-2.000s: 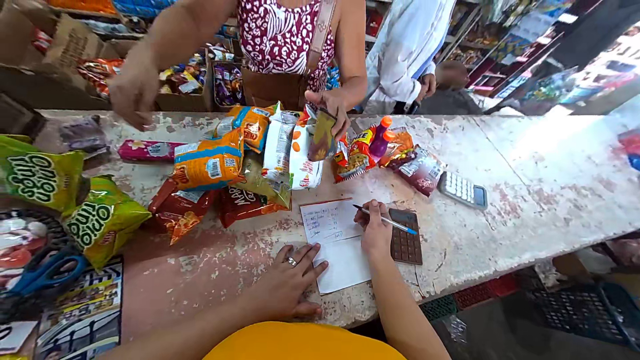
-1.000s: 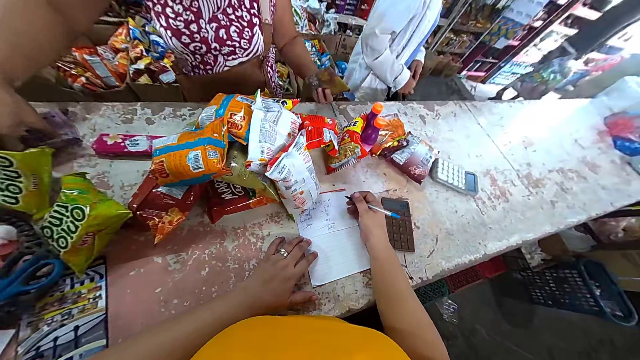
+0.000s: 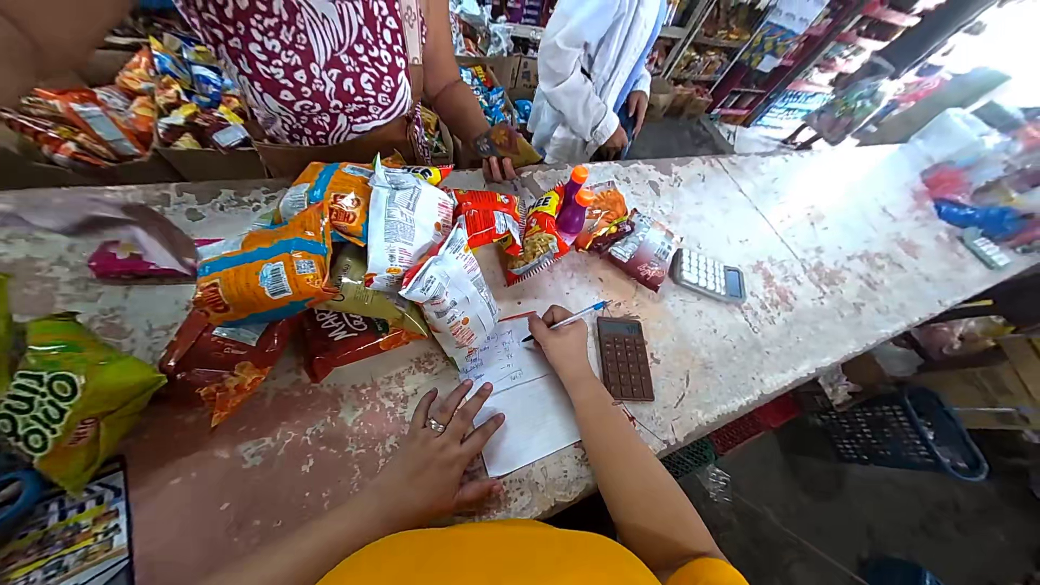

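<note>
My right hand (image 3: 562, 341) grips a ballpoint pen (image 3: 578, 315) with a blue end, its tip on the written page of an open notebook (image 3: 532, 426). My left hand (image 3: 447, 447) rests palm down, fingers spread, across the notebook's left edge and the counter; a ring shows on one finger. Right of the notebook lies a brown calculator (image 3: 625, 358). A white snack packet (image 3: 455, 301) overlaps the top left of the page. Behind it are another white packet (image 3: 404, 219), orange snack packets (image 3: 268, 264) and dark red packets (image 3: 345, 341).
Purple bottles with orange caps (image 3: 574, 213) and a white calculator (image 3: 708, 275) stand or lie farther right on the worn counter (image 3: 821, 244). Green onion ring packets (image 3: 73, 398) and blue scissors (image 3: 18, 496) are at left. Across the counter, a person holds a packet (image 3: 508, 145); another person stands beside.
A white packet that the person across held over the pile now lies against the notebook's top. That person's other hand has moved left and down. My right hand still holds the pen at the page.
</note>
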